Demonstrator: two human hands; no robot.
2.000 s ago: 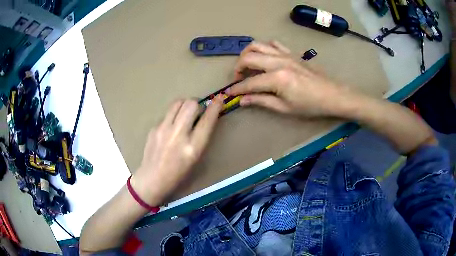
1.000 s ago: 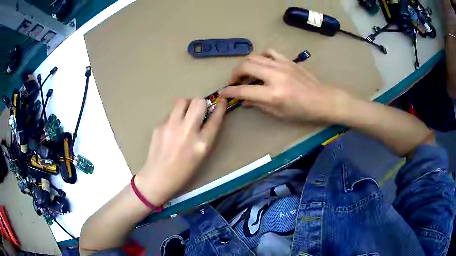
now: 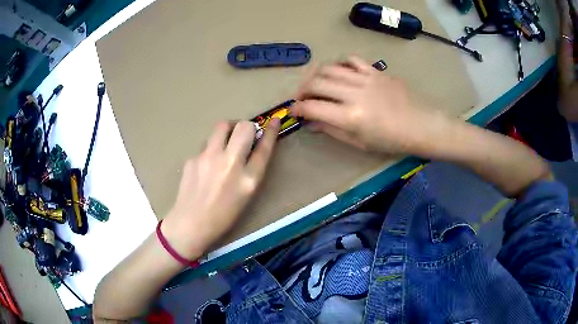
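A black bottom housing (image 3: 291, 128) with a yellow battery and thin red and yellow lead wires (image 3: 276, 116) lies on the brown mat between my hands. My left hand (image 3: 223, 180) grips its left end with the fingertips. My right hand (image 3: 358, 107) has its fingers at the right end and covers part of it. A small dark plug (image 3: 379, 65) shows beyond my right hand; its cable is mostly hidden. A dark top cover (image 3: 269, 56) lies flat on the mat above the housing.
A closed unit (image 3: 385, 20) with a cream label and cable tail lies at the upper right. Piles of open subassemblies lie at the left (image 3: 44, 209) and upper right (image 3: 512, 19). Another person's arm (image 3: 567, 69) shows at the right edge. The green bench edge (image 3: 374, 190) runs before me.
The view has shifted slightly. My fingers have moved a little on the housing, and more of the battery and wires now shows. The plug has shifted beside my right hand.
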